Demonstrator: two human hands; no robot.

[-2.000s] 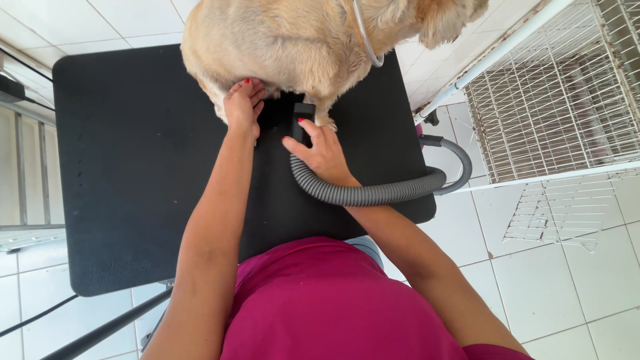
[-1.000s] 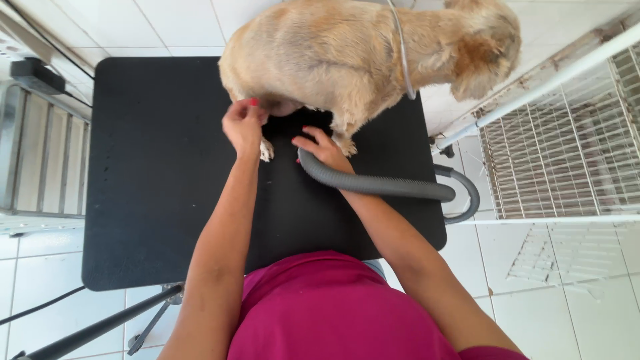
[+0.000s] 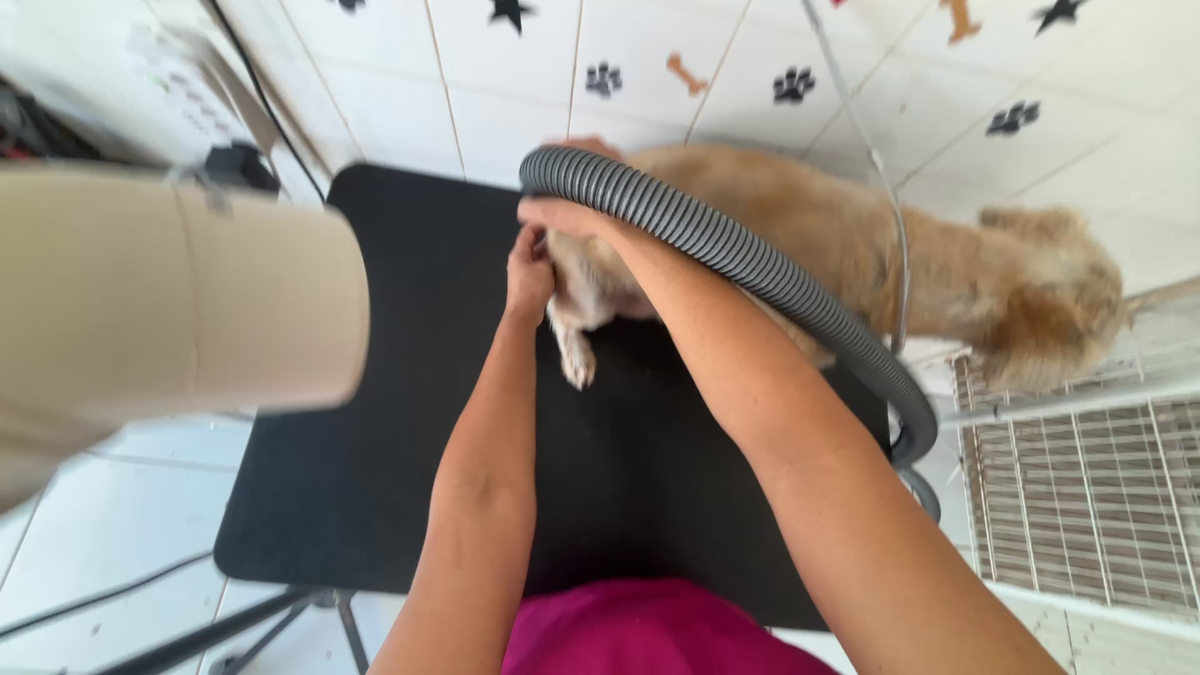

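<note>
A light-brown dog [image 3: 797,202] stands on a black grooming table [image 3: 375,375], its rear towards my hands and its head to the right. A thin grey loop is around its neck. My left hand [image 3: 531,272] touches the dog's rear with bent fingers; what lies between them is hidden. Just above it, my right hand [image 3: 567,217] is at the bent end of a ribbed grey dryer hose [image 3: 712,234], with skin showing on both sides of it. The nozzle is out of sight. The hose runs along my right forearm and over the table's right edge.
A large cream tube-shaped housing [image 3: 187,291] fills the left foreground. White tiles [image 3: 506,84] with paw, bone and star shapes line the wall behind the dog. A wire cage [image 3: 1087,497] stands at the right. Table legs and a black cable [image 3: 103,595] are at the lower left.
Both hands have moved to the dog's rear; the right one was by its front legs, with the hose. The dog stands further right along the table. The cream housing has come into view.
</note>
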